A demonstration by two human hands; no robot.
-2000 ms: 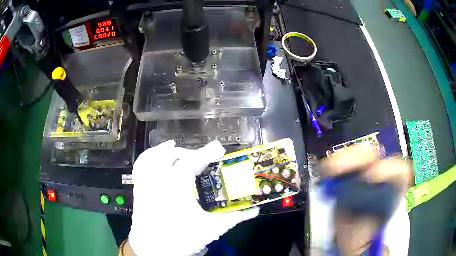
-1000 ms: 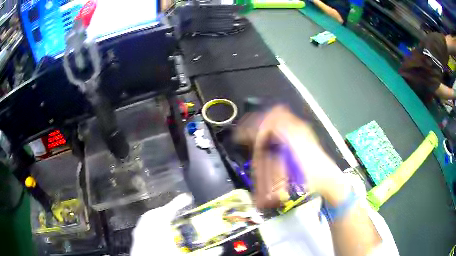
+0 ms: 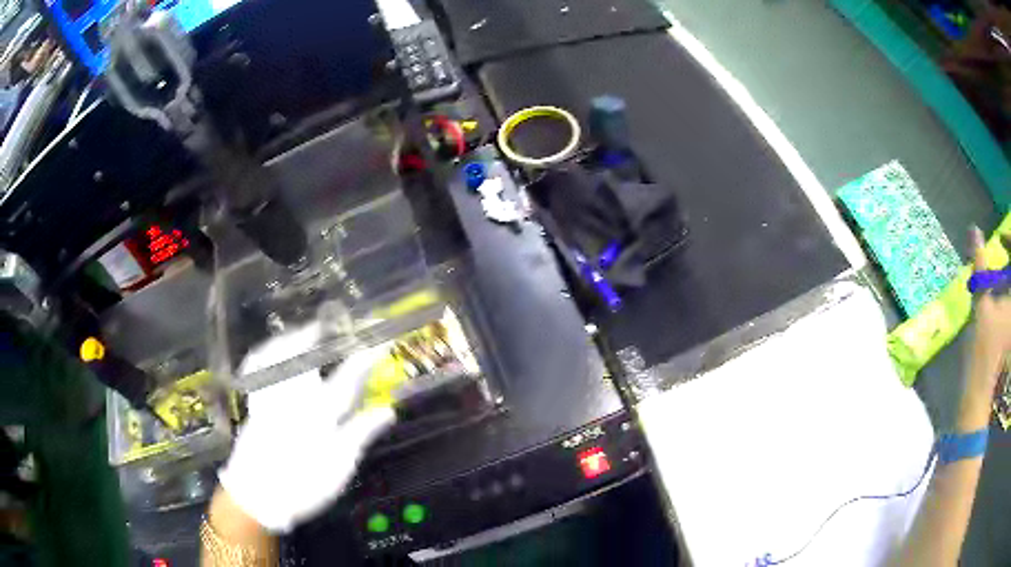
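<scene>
My left hand, in a white glove, is blurred at the near edge of the right station. Its fingers hold the left end of a power supply board, which lies in the nest below the raised clear press cover. My bare right hand is at the right edge, partly cut off, over the yellow-green strip. A blue-purple marker pen shows between its fingers. A second board sits in the left station under a yellow-topped tool.
A black pouch holds pens, with a dark-capped round tool at its back. A tape roll lies beside it. A white sheet covers the right front. A green speckled board lies on the green worktop. Red digits show.
My left hand has brought its board into the right station. My right hand has left the pouch and moved right to the strip. The dark-capped tool now stands at the pouch.
</scene>
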